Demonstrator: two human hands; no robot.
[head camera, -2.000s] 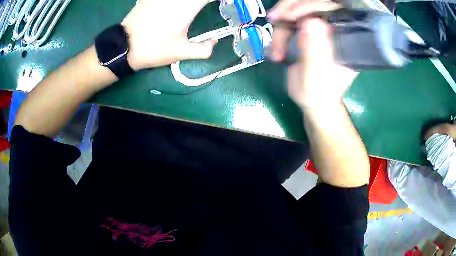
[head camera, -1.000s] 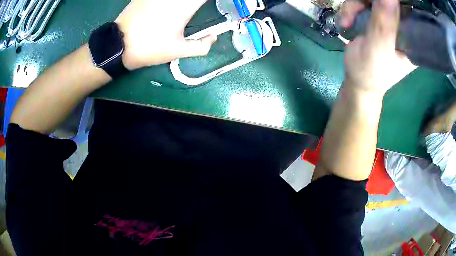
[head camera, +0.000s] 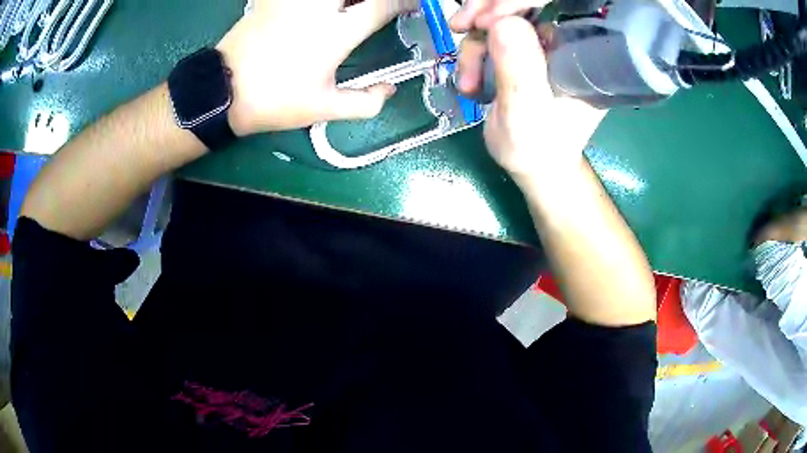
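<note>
White U-shaped units (head camera: 358, 160) with blue inserts (head camera: 440, 28) lie side by side on the green bench at the top centre. My left hand (head camera: 305, 66), with a black watch on its wrist, rests on them; its thumb lies on a white arm of a unit and its fingers run out of the top edge. My right hand (head camera: 522, 97) grips a thick grey electric screwdriver (head camera: 611, 55) with a black coiled cord. Its front end is over the heads of the units, and my fingers hide the tip.
Stacked white U-shaped units (head camera: 62, 40) lie on the green bench (head camera: 708, 195) at the far left. A white strip (head camera: 779, 119) crosses the bench at the right. Another person's sleeve (head camera: 783, 274) and hand are at the right edge. The bench's front edge runs before my body.
My right hand went right with the screwdriver, away from the units, and is now back over their heads. My left hand has stayed on the units, which have shifted slightly.
</note>
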